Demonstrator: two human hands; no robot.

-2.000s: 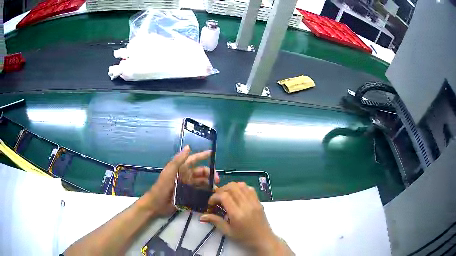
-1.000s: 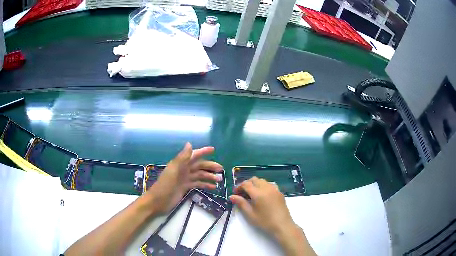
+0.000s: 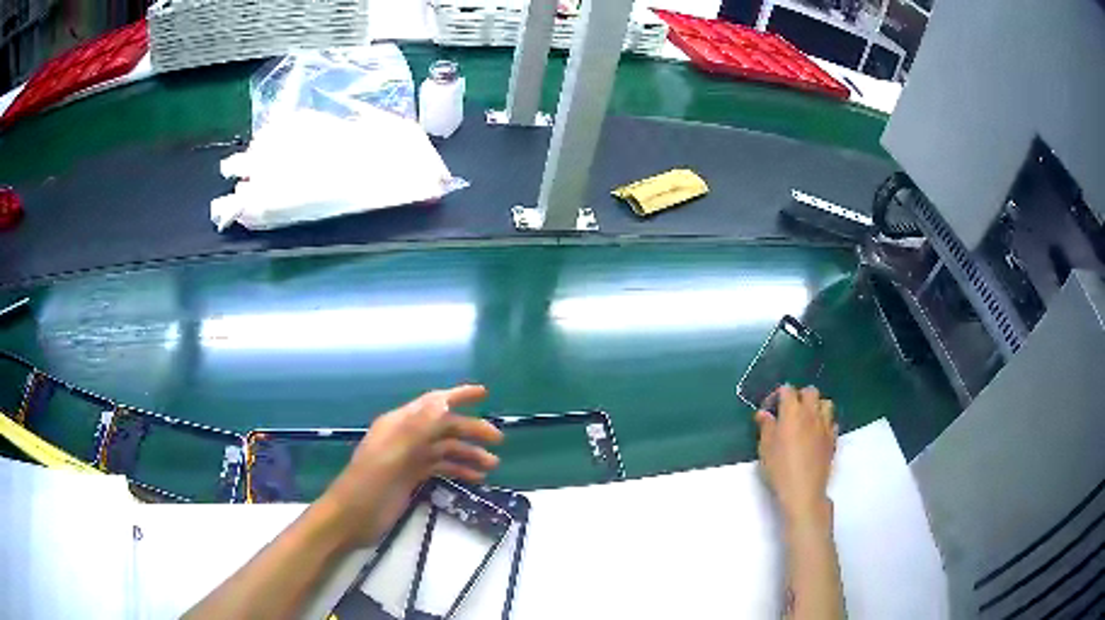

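A row of phone middle frames [image 3: 170, 454] lies end to end along the near edge of the green belt [image 3: 509, 375]. Overlapping set-aside frames [image 3: 515, 557] lie on the white sheet [image 3: 654, 545]. My left hand [image 3: 418, 460] is open and empty above them, fingers spread, and hides part of the row. My right hand [image 3: 800, 442] is at the right of the belt, its fingertips closed on the near end of a single phone middle frame [image 3: 782, 361], which slants away from me. The fingers hide that end.
A grey machine [image 3: 969, 133] with a black cable chain [image 3: 969, 273] stands at the right. A bag of white items [image 3: 339, 158], a bottle [image 3: 441, 99], a metal post [image 3: 572, 133] and a yellow packet [image 3: 660, 191] are on the dark strip. A yellow strip [image 3: 49, 445] is at the left.
My right hand has moved right, from the row to the single frame near the machine. The frame held up earlier now lies down. The view has shifted, and my left hand stays open near the row.
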